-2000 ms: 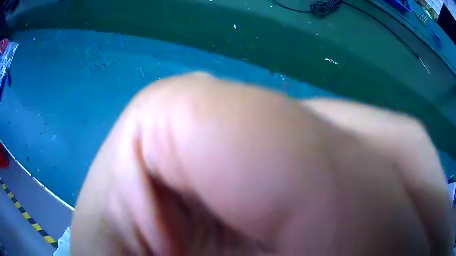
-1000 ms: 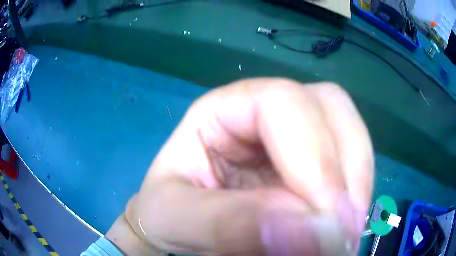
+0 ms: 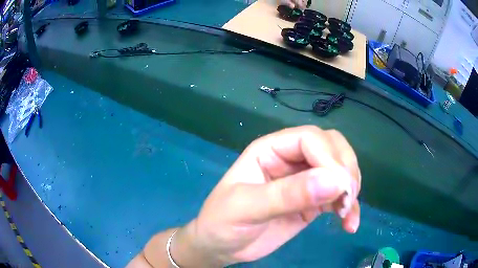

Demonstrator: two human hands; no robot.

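My left hand [image 3: 278, 199] is bare, with a thin band at the wrist, and comes in from the lower left above the bench. Its thumb and index fingertips are pinched together on what looks like a tiny pale scrap [image 3: 346, 198], too small to identify. The other fingers are loosely curled. My right hand is not in view. Beyond the hand, a black cable assembly [image 3: 327, 103] with a bundled middle lies on the green belt [image 3: 209, 99]. Another cable assembly [image 3: 133, 49] lies farther left.
Black round housings [image 3: 314, 34] stand on a tan board [image 3: 257, 23], where another person's hand [image 3: 293, 4] reaches. Three dark housings lie at the belt's far left. A clear bag [image 3: 26, 102] and blue-handled tool [image 3: 34, 123] lie left. A green reel [image 3: 388, 256] and blue bins are right.
My left hand has moved away from the camera and shows smaller. The view has shifted, bringing the tan board and its housings into sight.
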